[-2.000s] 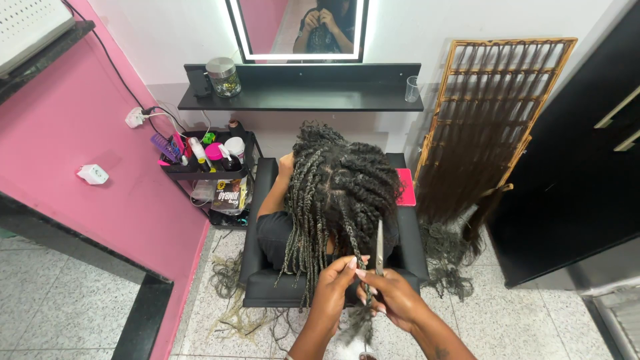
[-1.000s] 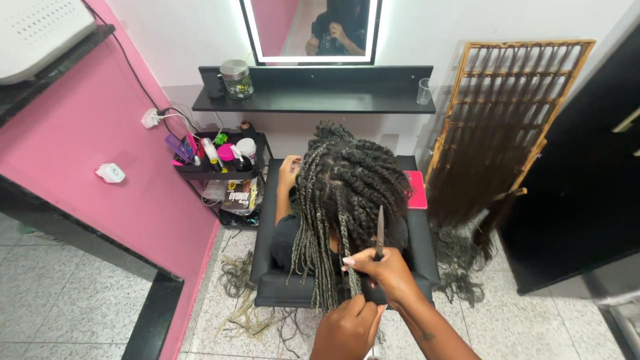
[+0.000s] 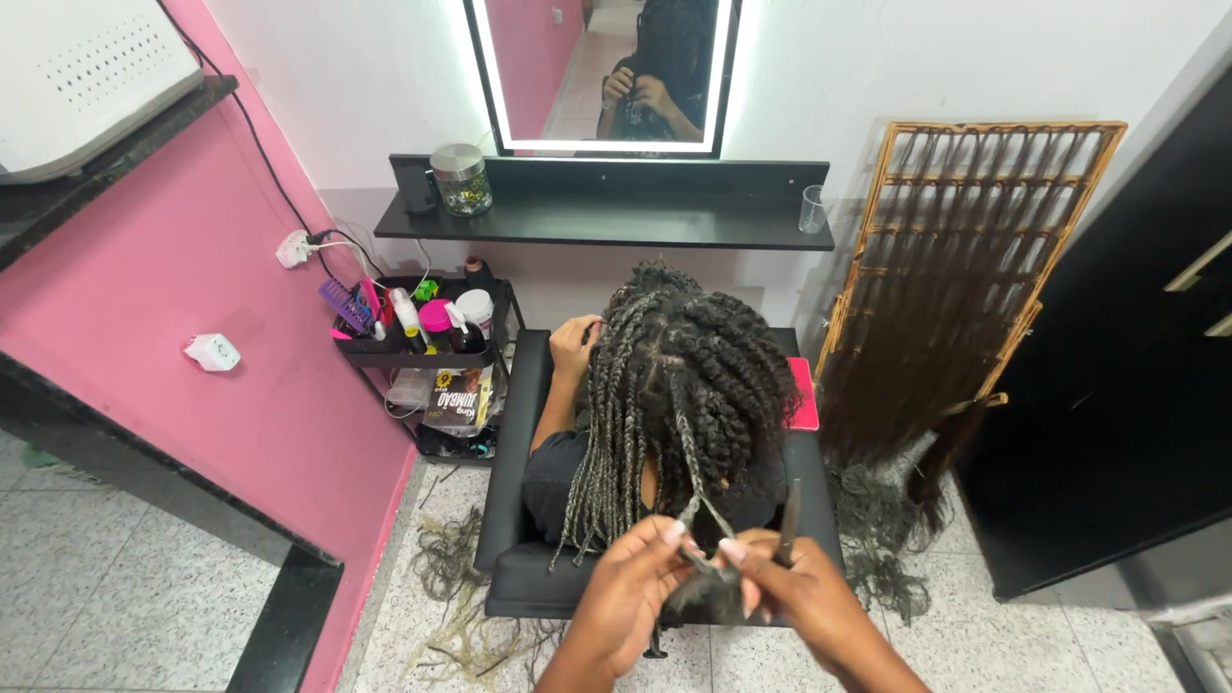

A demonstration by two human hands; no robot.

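Note:
A person with braided hair [image 3: 616, 433] sits in a black salon chair [image 3: 510, 481], back toward me, one raised hand at the left side of the head. My left hand [image 3: 635, 587] pinches strands of a partly braided lock [image 3: 685, 443] behind the head. My right hand [image 3: 794, 587] pinches another strand of that lock close by, and a slim dark pointed tool [image 3: 790, 520] sticks up from between its fingers; its full shape is hidden. Loose hair ends hang below both hands.
A black cart [image 3: 423, 356] with a purple comb and bottles stands left. A black shelf [image 3: 616, 217] holds a glass jar [image 3: 462, 183] and a clear cup [image 3: 812, 210] under a lit mirror [image 3: 606, 146]. Right, a rack [image 3: 895, 183] bears dark hair lengths. Loose hair [image 3: 448, 568] lies on the floor.
My hands were one above the other on the lock a second ago; now they are side by side, with the strands spread between them. The seated person's raised hand remains beside the head.

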